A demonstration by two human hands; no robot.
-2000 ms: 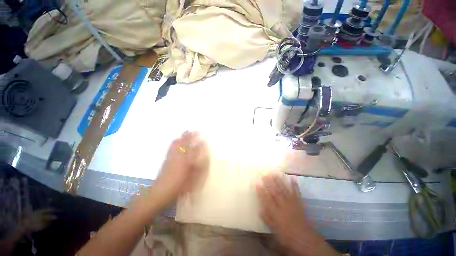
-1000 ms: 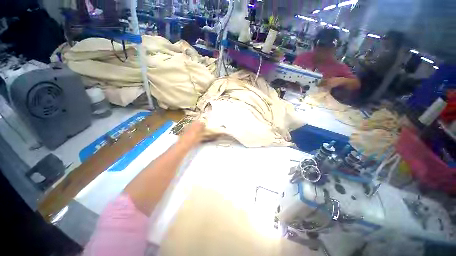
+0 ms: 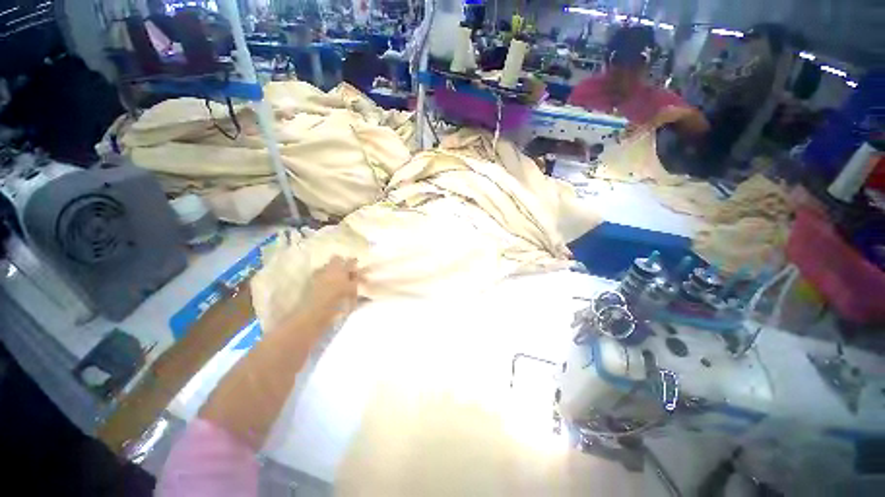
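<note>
My left hand is closed on the near left edge of a cream garment piece, part of a heap at the back of the table. A flat cut cream panel lies at the bottom centre, partly washed out by the lamp. The white sewing machine head stands to its right. The needle area is lost in glare. My right hand is not in view.
A grey motor-like box and a small jar stand at the left. A larger cream heap lies behind a white pole. A person in red works at another machine beyond.
My left hand has drawn the garment edge towards me and to the left, so it now covers part of the brown tape. Since the oldest frame, the view has lifted and my right hand has left it.
</note>
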